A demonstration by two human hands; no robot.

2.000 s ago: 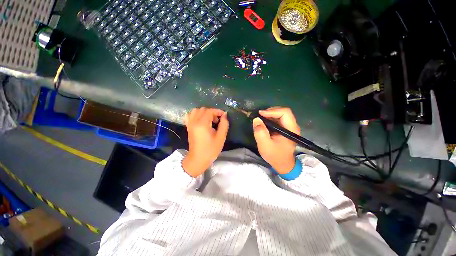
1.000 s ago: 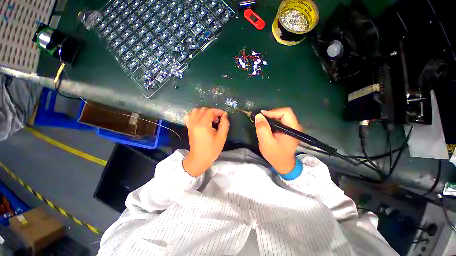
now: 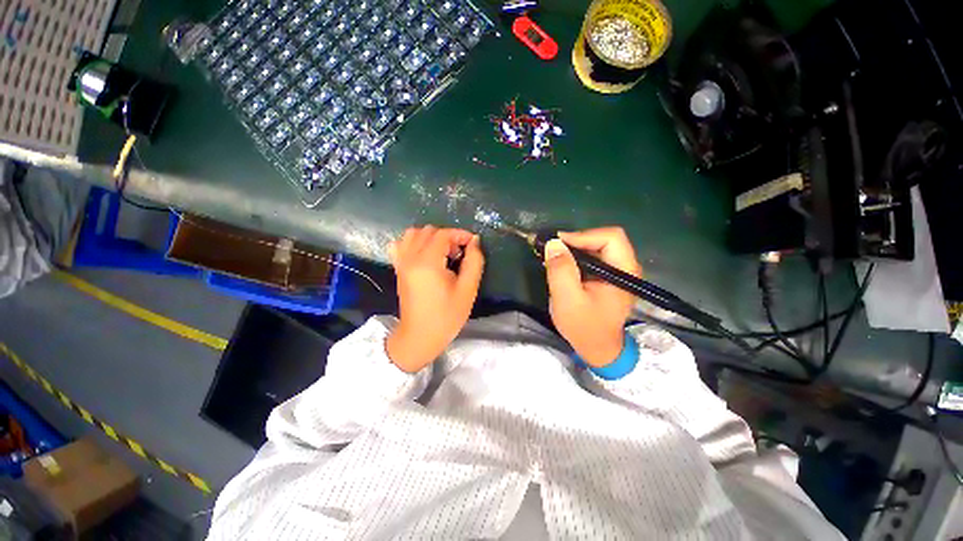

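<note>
My right hand [image 3: 591, 285] grips the black soldering iron [image 3: 634, 283], whose thin metal tip points left toward a small whitish-blue board [image 3: 488, 217] on the green mat. My left hand [image 3: 436, 285] is closed with thumb and fingertips together, just below and left of the board; solder wire [image 3: 359, 275] runs toward it from the left, but what lies between the fingertips is too small to tell. A loose pile of wired components [image 3: 530, 131] lies beyond the hands. A clear blister tray [image 3: 338, 79] of small parts lies beyond, to the left.
A yellow tin [image 3: 622, 48] with pale filling and a red tool [image 3: 535, 38] stand at the back. Black soldering equipment [image 3: 771, 211] with cables is at the right. A solder reel [image 3: 95, 82] and a perforated tray [image 3: 42, 69] are far left. Blue bins [image 3: 216, 283] sit below the bench edge.
My right hand and the soldering iron have shifted slightly right, and the tip is a little farther from my left hand. My left hand has hardly moved.
</note>
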